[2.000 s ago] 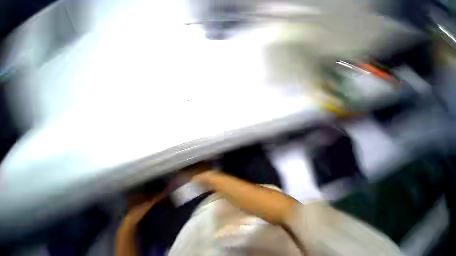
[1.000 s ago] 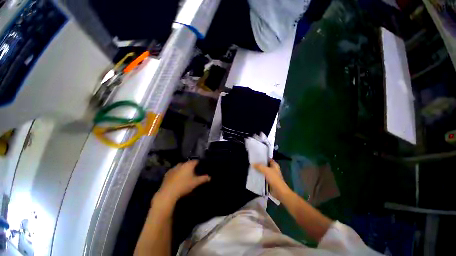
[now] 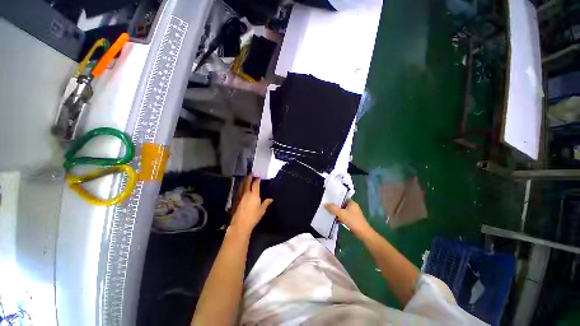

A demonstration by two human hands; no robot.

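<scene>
A stack of black cut panels [image 3: 311,118] lies fanned on a narrow white board [image 3: 331,38], with pale edges at its near end. A second black pile [image 3: 294,197] lies nearer my body. My left hand [image 3: 250,207] is at the left edge of this near pile, fingers spread, thumb over the fabric; whether it grips is unclear. My right hand [image 3: 346,213] is shut on a folded bundle of panels with the pale side up [image 3: 329,205], at the right edge of the near pile.
Scissors with green and yellow loops [image 3: 102,165] and an orange-tipped tool [image 3: 86,83] lie on the white machine table at left. A ruler strip [image 3: 156,95] follows its edge. A blue crate [image 3: 470,274] and brown sheet [image 3: 405,202] are on the green floor at right.
The view has shifted, showing more floor at right. My left hand has moved forward along the near pile's left edge. My right hand still holds the pale bundle.
</scene>
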